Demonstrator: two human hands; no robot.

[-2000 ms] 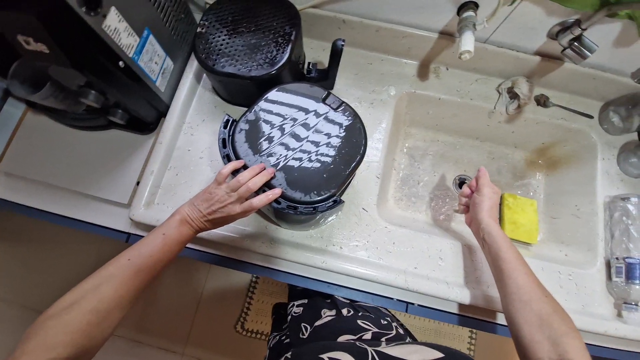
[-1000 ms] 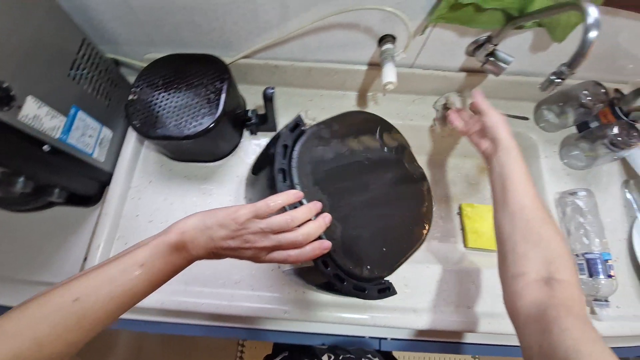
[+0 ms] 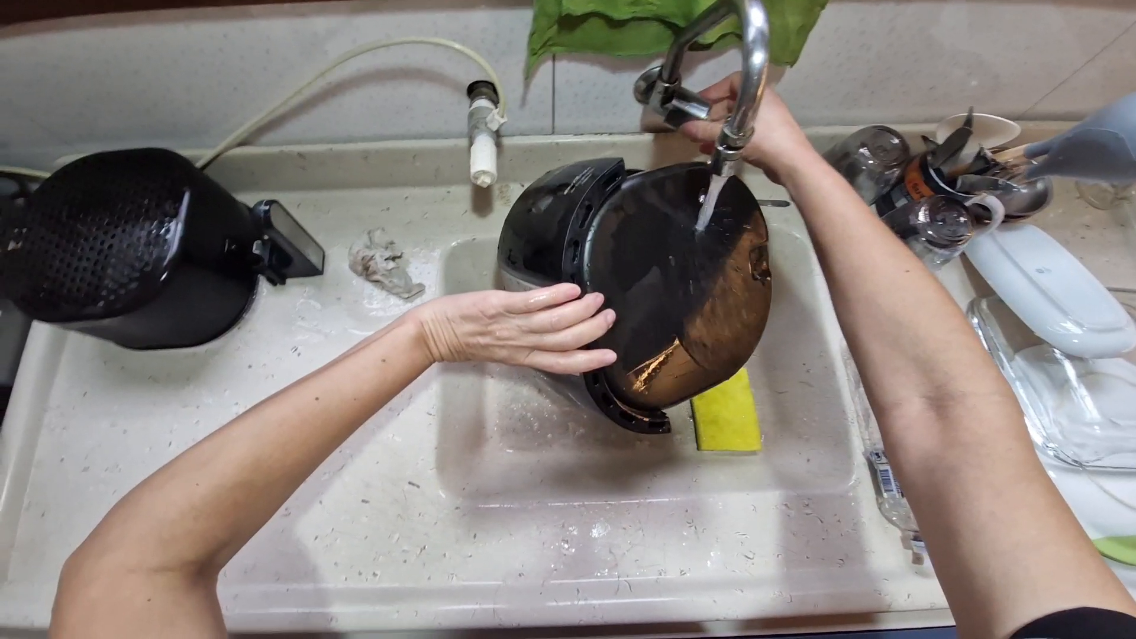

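A black air fryer drawer [image 3: 674,284] is tilted over the sink basin, and a stream of water from the metal faucet [image 3: 754,62] falls on it. My left hand [image 3: 532,328] lies flat against its rim, fingers extended and thumb hidden. Behind the faucet spout, my right hand [image 3: 754,120] has its fingers on the faucet handle [image 3: 685,106]; the spout partly covers them. Partly under the drawer, a yellow sponge [image 3: 728,415] lies in the basin. The black perforated air fryer basket [image 3: 133,248] stands upside down on the left drainboard.
A crumpled wet scrap [image 3: 384,264] lies left of the basin. A white hose ends at a wall pipe fitting [image 3: 483,142]. Glass jars [image 3: 870,160], a utensil holder [image 3: 923,182], a white lid [image 3: 1052,288] and a plastic bottle [image 3: 892,497] crowd the right side. A green cloth [image 3: 603,27] hangs behind the faucet.
The drawer has moved right from the drainboard to over the basin, with my left hand at it. My right hand has risen from the basin to the faucet handle, and water now runs.
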